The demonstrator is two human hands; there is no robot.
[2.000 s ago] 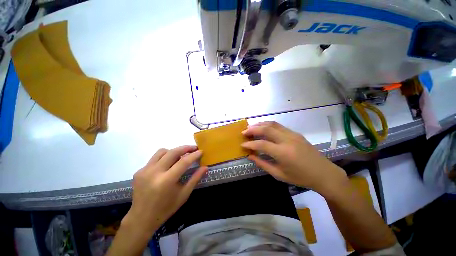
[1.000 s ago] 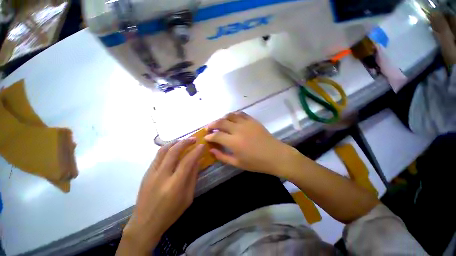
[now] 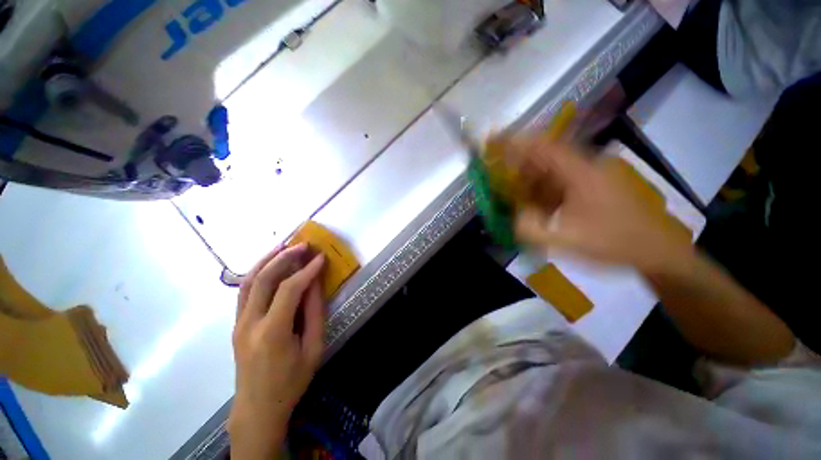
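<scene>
A small mustard fabric piece (image 3: 335, 260) lies at the table's front edge, with a short dark line on it. My left hand (image 3: 281, 301) has its fingers on the piece, covering its left part. The scissors (image 3: 491, 198) are blurred, with the green loop low and the blades pointing up and left. My right hand (image 3: 576, 193) is blurred and closed around the scissors' handles, right of the fabric piece, at the table's front edge.
The sewing machine head (image 3: 99, 108) is at upper left. Stacked mustard panels (image 3: 54, 350) lie at far left. A small metal part (image 3: 509, 22) is at the top. Mustard pieces (image 3: 560, 292) lie on a white board beside the lap. Another person's sleeve (image 3: 765, 45) shows at upper right.
My right hand has left the fabric piece, moved right and taken hold of the scissors. My left hand stays on the piece. The view has turned and shifted right.
</scene>
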